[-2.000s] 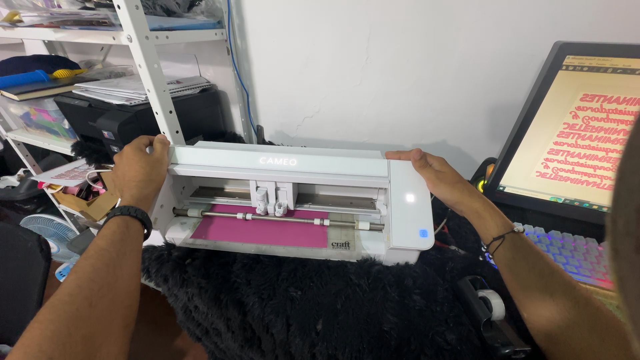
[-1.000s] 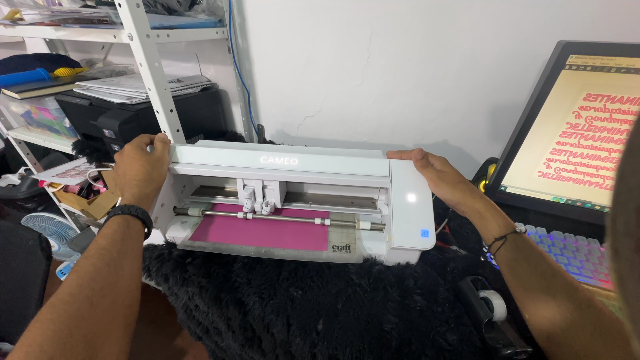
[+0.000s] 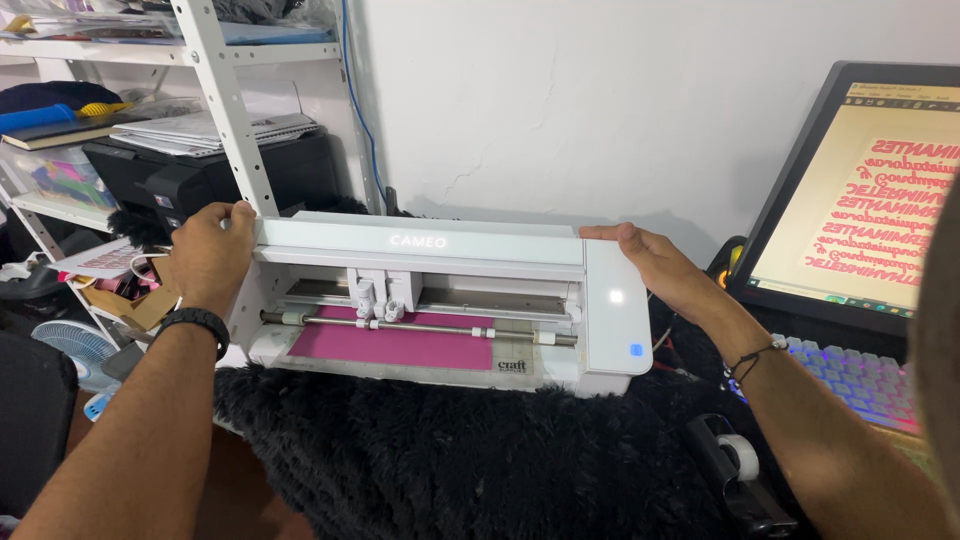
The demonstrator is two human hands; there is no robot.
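Observation:
A white Cameo cutting machine (image 3: 420, 241) stands on black shaggy fabric (image 3: 390, 457), its front uncovered and its lights on. My left hand (image 3: 214, 251) grips its upper left corner, thumb on top. At the upper right corner rests my right hand (image 3: 660, 266), fingers along the back edge and thumb close by; its grip is partly hidden. A magenta sheet (image 3: 397, 346) on a translucent cutting mat (image 3: 517, 367) lies under the roller bar (image 3: 435, 330). The tool carriage (image 3: 382, 292) is left of the machine's middle.
A monitor (image 3: 870, 195) with mirrored red lettering and a lit keyboard (image 3: 847, 379) are at right. A tape dispenser (image 3: 739, 480) sits at front right. White metal shelving (image 3: 225, 105), a black printer (image 3: 202, 176) and a blue fan (image 3: 71, 349) are at left; a wall rises behind.
The tool carriage has moved left along its rail, and the magenta sheet with its mat has shifted slightly under the roller. Both hands have stayed at the machine's corners.

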